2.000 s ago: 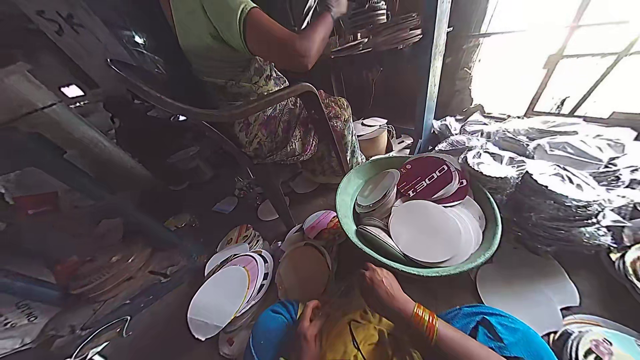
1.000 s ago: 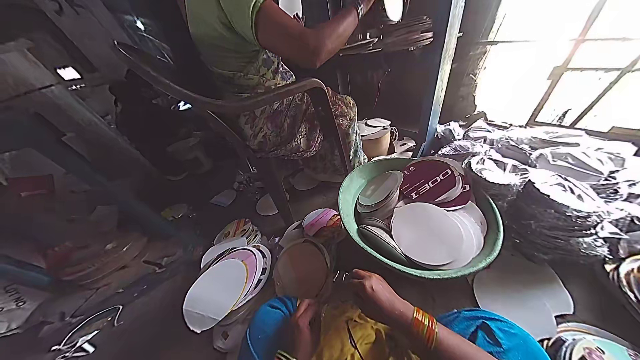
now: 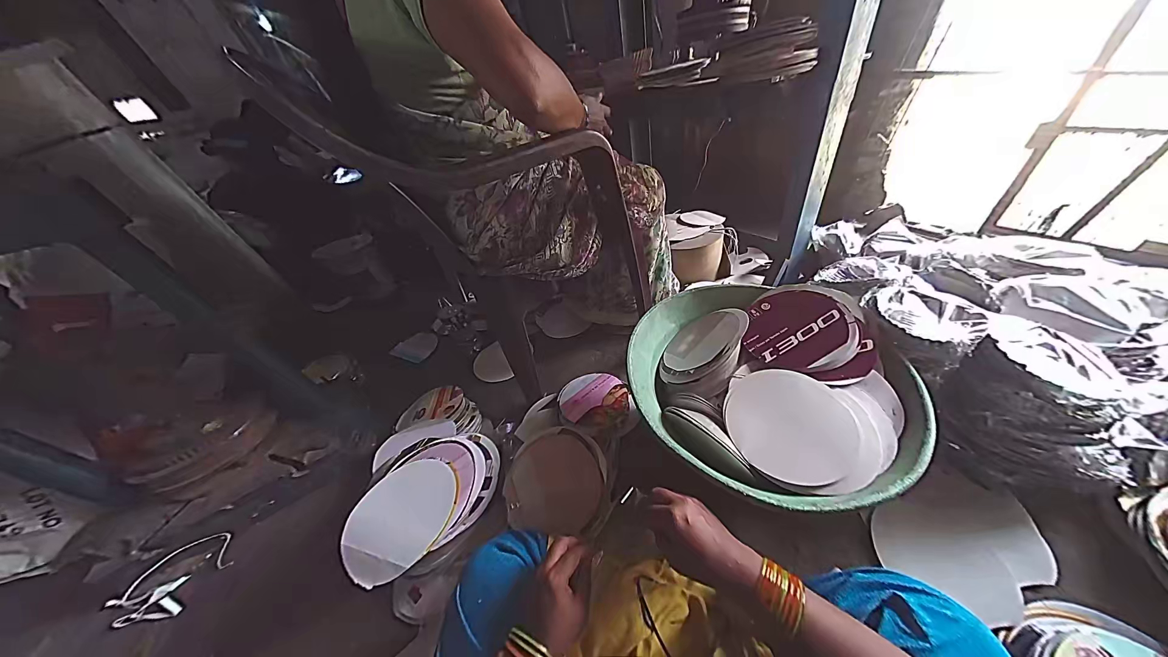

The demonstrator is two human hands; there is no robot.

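Note:
Over the yellow cloth [image 3: 671, 607] on my lap, my right hand [image 3: 698, 538] has its fingers bent, with a small shiny thing just left of its fingertips. Whether it holds this is unclear. My left hand [image 3: 561, 584] is at my blue-clad knee, thumb and fingers close together; any thing in them is too small to tell. A brown round disc [image 3: 557, 481] stands tilted just ahead of my hands. Left of it leans a stack of round card discs [image 3: 401, 520]. A green basin [image 3: 645, 365] at the right holds white discs [image 3: 792, 427] and maroon printed discs [image 3: 798, 330].
A person [image 3: 511, 119] sits on a plastic chair [image 3: 598, 151] ahead. Plastic-wrapped bundles [image 3: 1031, 338] lie right of the basin, below a bright window. Large pale sheets [image 3: 958, 547] and another disc stack [image 3: 1086, 630] lie at my right. A blue post [image 3: 832, 137] stands behind the basin.
The seated person's forearm has come down from its raised position. My hands remain close together over my lap, with only slight shifts.

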